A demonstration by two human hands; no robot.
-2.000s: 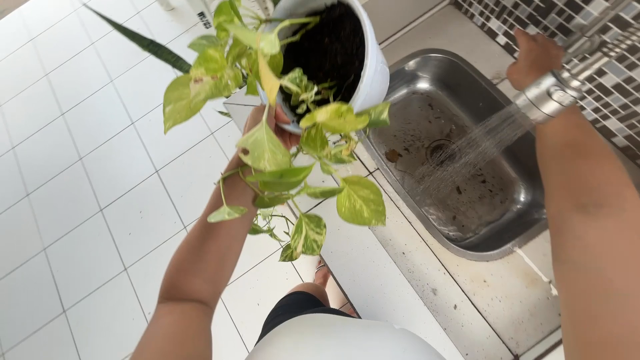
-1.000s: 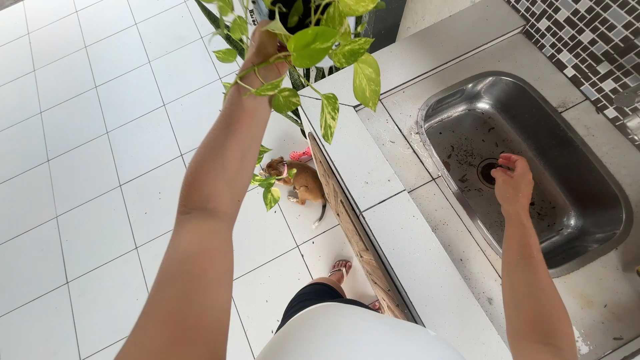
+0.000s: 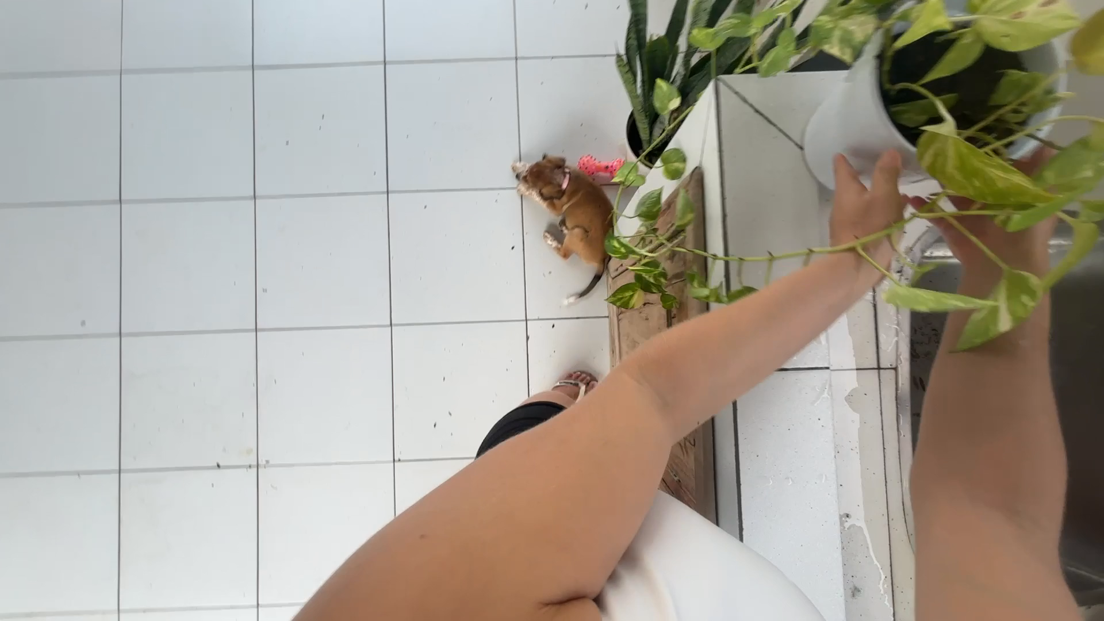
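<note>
A white plant pot (image 3: 849, 129) with dark soil tilts at the top right, over the corner of the tiled counter. Green and yellow pothos leaves (image 3: 975, 168) spill from it, and one long vine trails left across my left forearm. My left hand (image 3: 865, 203) has its fingers against the pot's lower side. On the pot's right part rests my right hand (image 3: 996, 224), partly covered by leaves. Both hands hold the pot between them. Below it, the steel sink (image 3: 1082, 362) shows only in part behind my right forearm.
A brown puppy (image 3: 582, 211) lies on the white tiled floor (image 3: 323, 259) beside a pink toy (image 3: 601, 167). A potted snake plant (image 3: 660, 78) stands behind the counter's corner. The wooden cabinet side (image 3: 638, 323) runs below the wet counter (image 3: 785, 457). My sandalled foot (image 3: 576, 382) is near the cabinet.
My right hand has left the sink basin and come up to the pot. My left hand now has the pot over the counter's corner. The view has turned.
</note>
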